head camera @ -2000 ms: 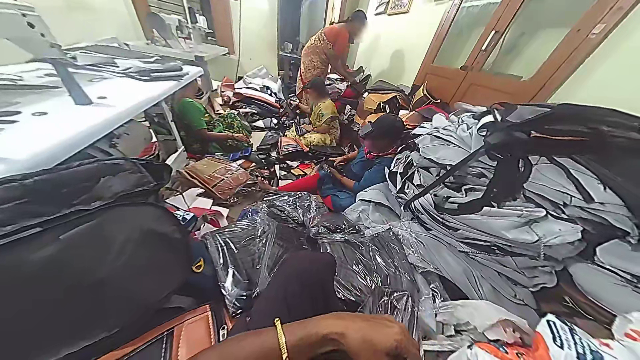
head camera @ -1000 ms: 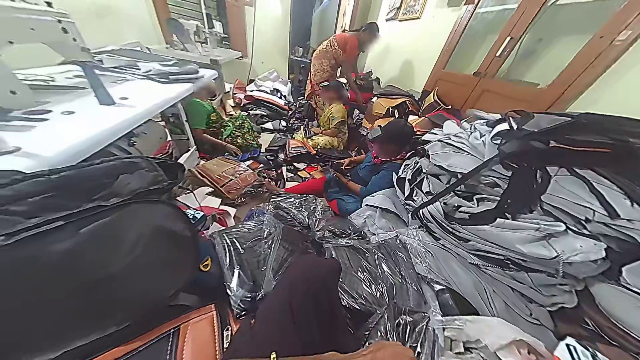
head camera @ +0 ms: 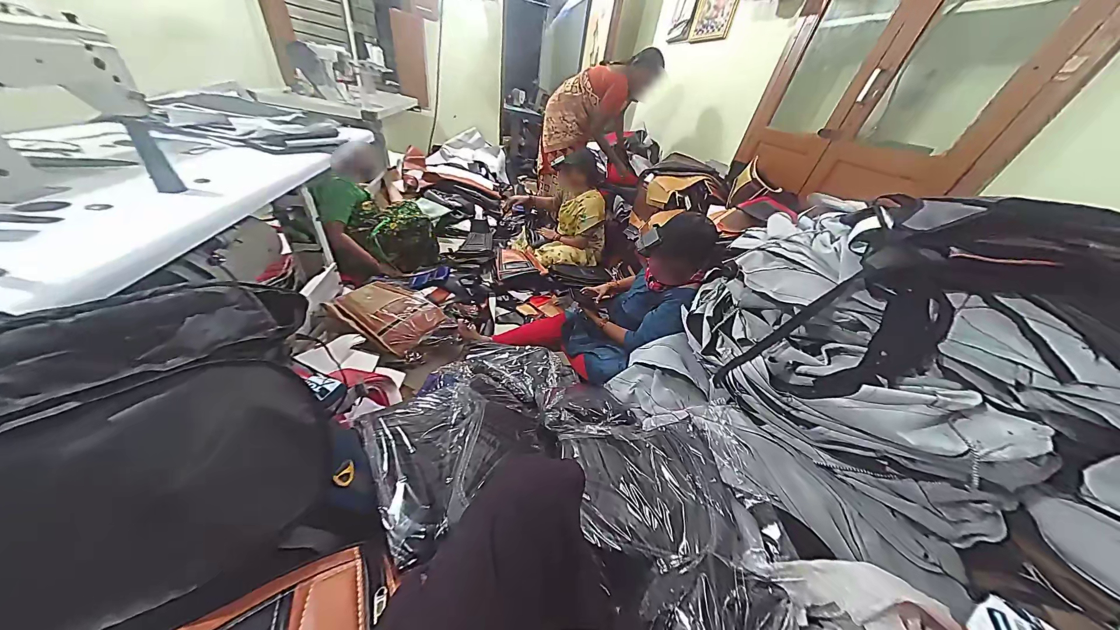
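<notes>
Neither my left hand nor my right hand shows in the head view now. My knee in dark cloth [head camera: 525, 525] rises at the bottom middle. Around it lie black goods in clear plastic wrap [head camera: 656, 481]. A large black bag [head camera: 166, 472] fills the lower left, with a brown and black stitched piece [head camera: 328, 595] at its lower edge. On the right is a big heap of grey fabric pieces [head camera: 840, 350] with black straps over it.
A white sewing machine table [head camera: 254, 188] stands at the left. Several people sit on the floor among bag parts, one in blue [head camera: 647, 315]; a person in an orange patterned garment [head camera: 573, 114] bends over behind them. A brown bundle [head camera: 389, 317] lies mid-left. Wooden glazed doors [head camera: 875, 166] are at the back right.
A forearm with a gold bangle, seen at the bottom two seconds ago, has dropped out of view. Only a sliver of it showed at the bottom edge one second ago.
</notes>
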